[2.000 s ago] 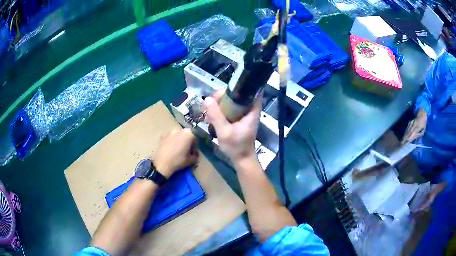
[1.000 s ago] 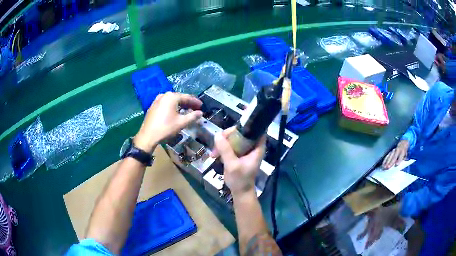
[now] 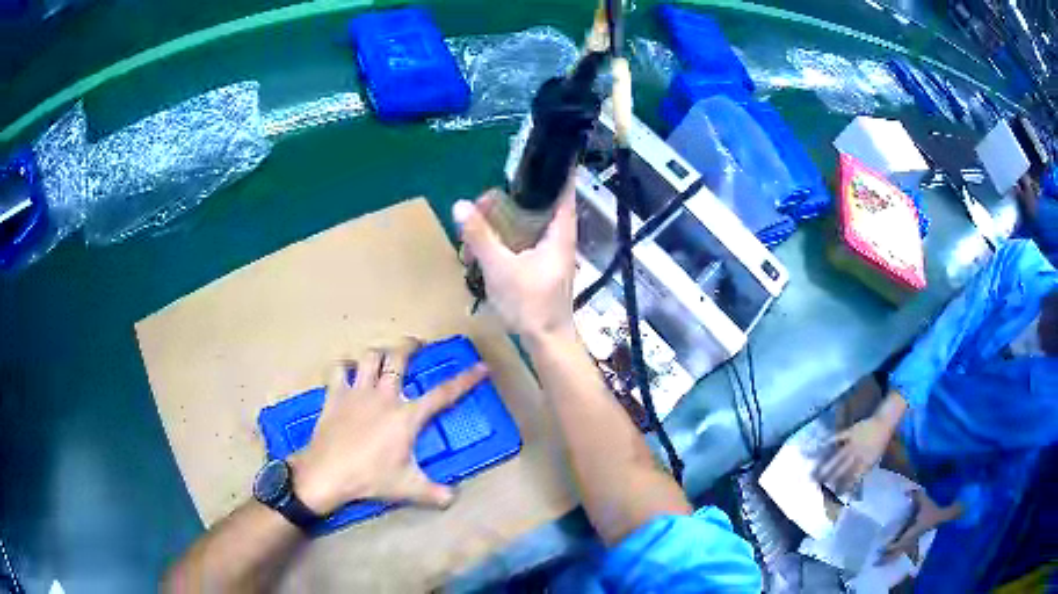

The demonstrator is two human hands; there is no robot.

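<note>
A blue plastic housing [image 3: 470, 425] lies flat on the tan cardboard mat [image 3: 302, 279], its recessed panels facing up. My left hand [image 3: 371, 435], with a black watch on the wrist, lies spread over the housing, fingers apart, palm down. My right hand [image 3: 528, 261] is wrapped around the pale lower part of the electric screwdriver [image 3: 551, 145], held tilted above the mat's right edge, left of the feeders. The screwdriver's tip is hidden behind my hand. Tiny dark specks lie on the mat's left part.
Two white screw feeders [image 3: 696, 313] stand right of the mat, with black cables across them. Behind are stacked blue housings [image 3: 789, 163], another blue housing [image 3: 408, 64] and clear bags [image 3: 180, 157]. A red-pink tin [image 3: 884, 221] stands right. A person in blue handles white cards [image 3: 801, 482].
My left hand has moved from the feeders down onto the housing. My right hand has moved the screwdriver left, away from over the feeders. The housing's recessed face now shows. The camera view has shifted.
</note>
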